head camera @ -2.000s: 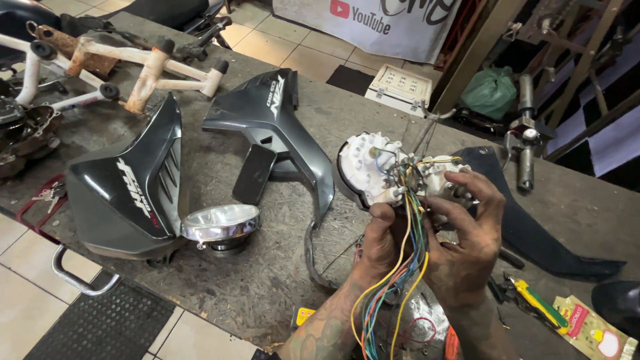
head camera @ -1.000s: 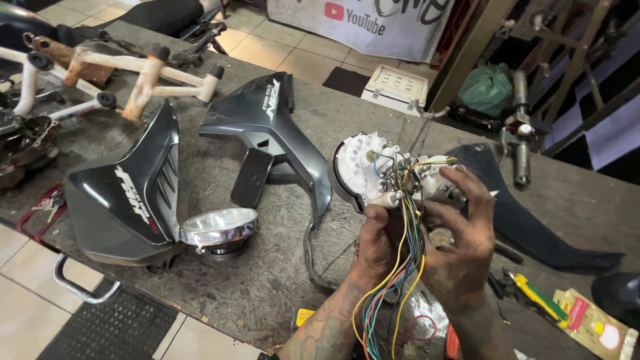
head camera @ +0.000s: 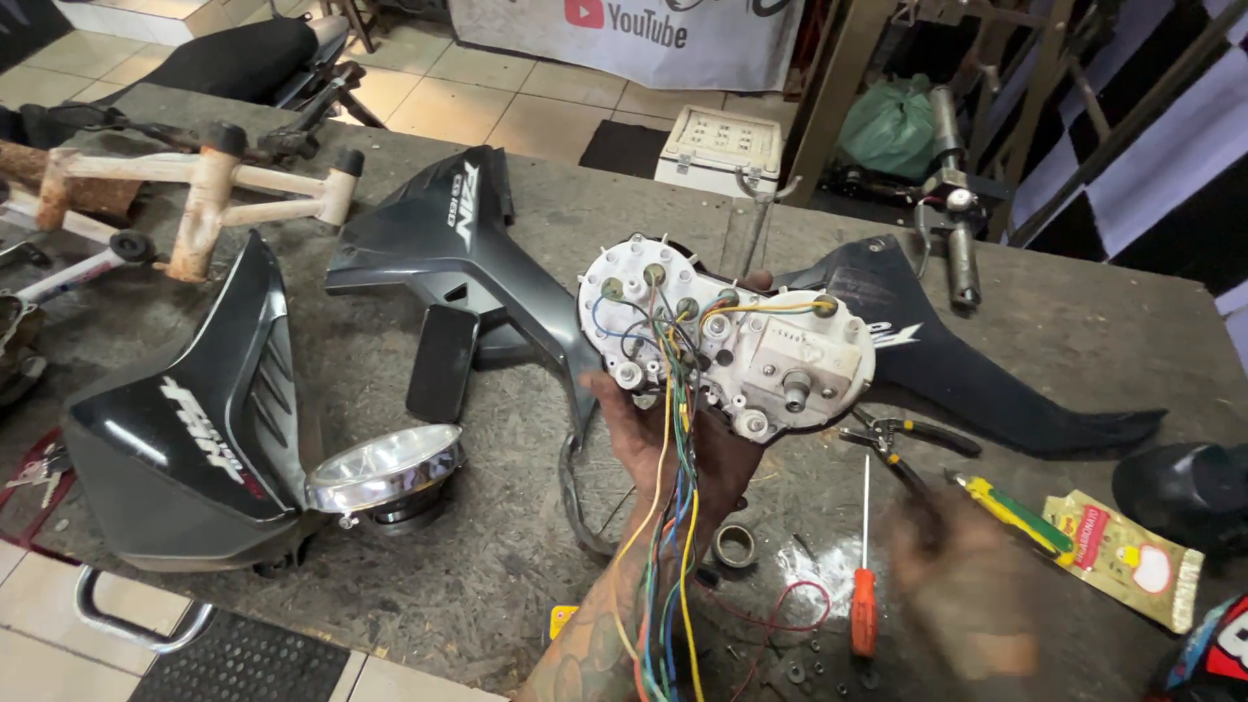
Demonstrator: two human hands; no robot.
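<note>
A motorcycle instrument cluster (head camera: 726, 341) shows its white back, with several coloured wires (head camera: 680, 468) hanging from it over the forearm. My left hand (head camera: 673, 444) supports it from below, with the fingers partly hidden behind the housing. At the lower right is my right hand (head camera: 960, 575), blurred, its fingers overlapping one dark handle of the pliers (head camera: 887, 444); whether it grips them is unclear. Left of that hand lies an orange-handled screwdriver (head camera: 863, 609). A yellow-green utility knife (head camera: 1019, 517) lies to its upper right, beside a gold packet (head camera: 1126, 561).
On the bench (head camera: 390, 604) lie dark motorcycle fairings (head camera: 185, 429), a round headlight (head camera: 390, 473), a black phone (head camera: 442, 363) and a white-and-rust metal frame (head camera: 210, 190). A metal ring (head camera: 734, 546), white powder (head camera: 819, 575), a red wire and small washers lie near the front.
My right hand has left the cluster and moved down and right toward the pliers. The cluster's back now faces the view more fully, held by my left hand alone.
</note>
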